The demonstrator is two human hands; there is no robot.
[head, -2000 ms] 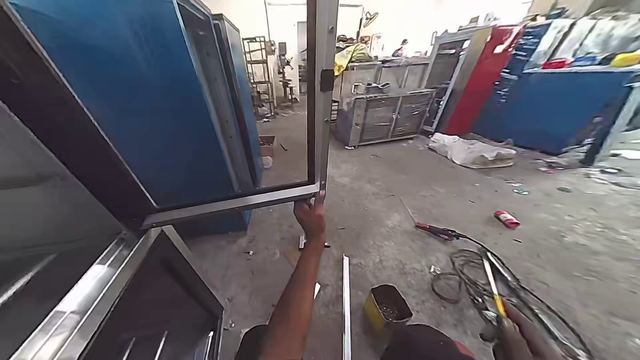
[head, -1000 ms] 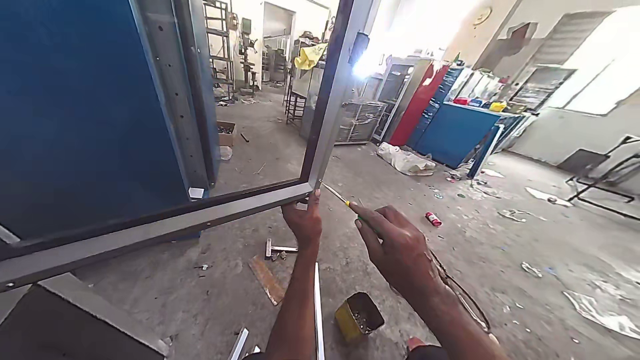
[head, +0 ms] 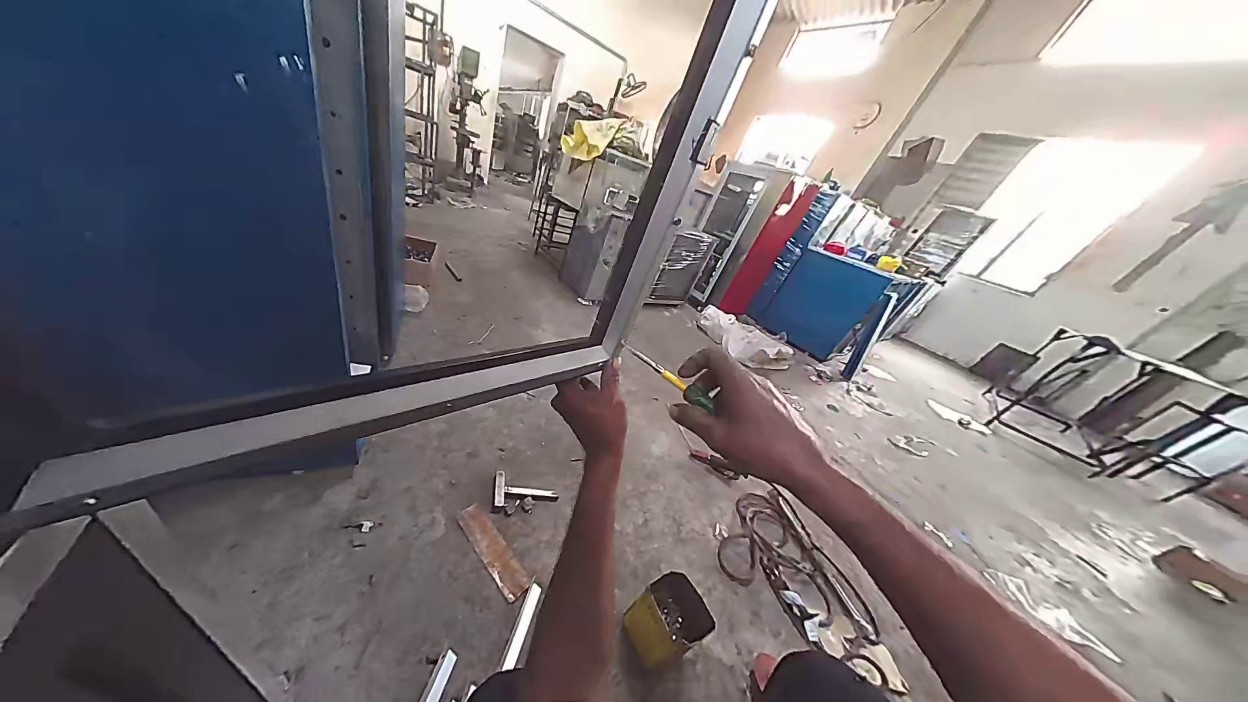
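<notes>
A grey metal door frame (head: 322,414) stands swung out before me, its lower corner near the middle of the view. My left hand (head: 593,414) is at the underside of that corner, fingers pointing up against it; whether it grips anything is hidden. My right hand (head: 746,414) holds a screwdriver (head: 671,378) with a yellow and green handle. The screwdriver's tip points at the outer side of the corner, at or very near it. A small latch or catch piece (head: 704,141) sits higher on the upright.
A yellow container of small metal parts (head: 648,624) stands on the floor between my knees. Coiled cable (head: 756,541) lies to its right. A rusty flat strip (head: 492,551) and metal pieces (head: 522,493) lie left of my forearm. A tall blue panel (head: 175,195) rises at left.
Two seconds ago my right hand was low at the right with the screwdriver; it has come up to the frame's corner. My left hand has stayed beneath the corner. The view has turned right.
</notes>
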